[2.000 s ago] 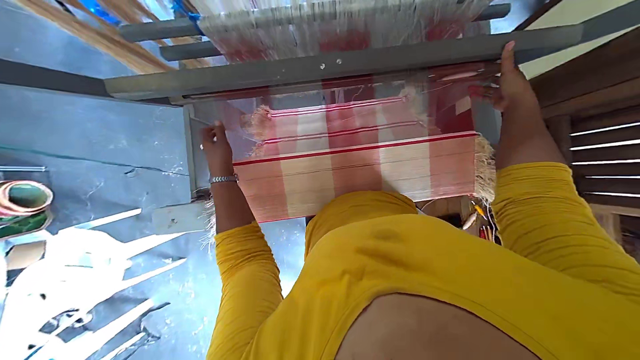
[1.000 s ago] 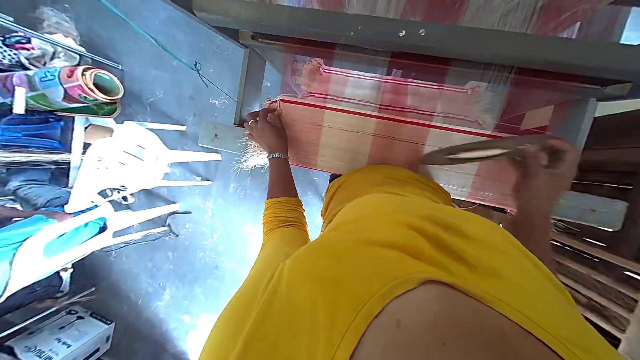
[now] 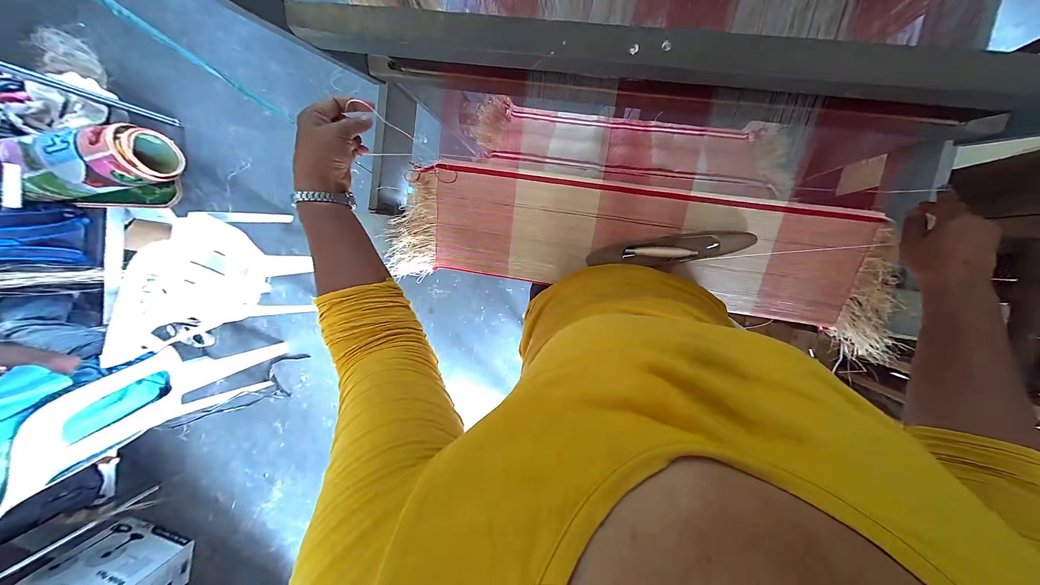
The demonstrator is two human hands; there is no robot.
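My left hand is raised beyond the left edge of the striped woven cloth, its fingers closed on a thin thread. My right hand is beyond the right fringe, fingers closed; a thread reaches it from across the warp. A wooden boat shuttle with a wound bobbin lies on the cloth, close to my waist, and its thread runs right toward my right hand. The cloth has red, pink and cream stripes, a red border and a pale loose fringe at each side.
The loom's grey wooden beam crosses above the cloth. White plastic chairs stand at left, near a rolled colourful mat and a printed box. Part of a person's arm shows at the far left edge.
The shuttle, in my right hand a second ago, now lies on the cloth. My left hand has moved off the cloth's left corner with a thread. My right hand has moved out to the right.
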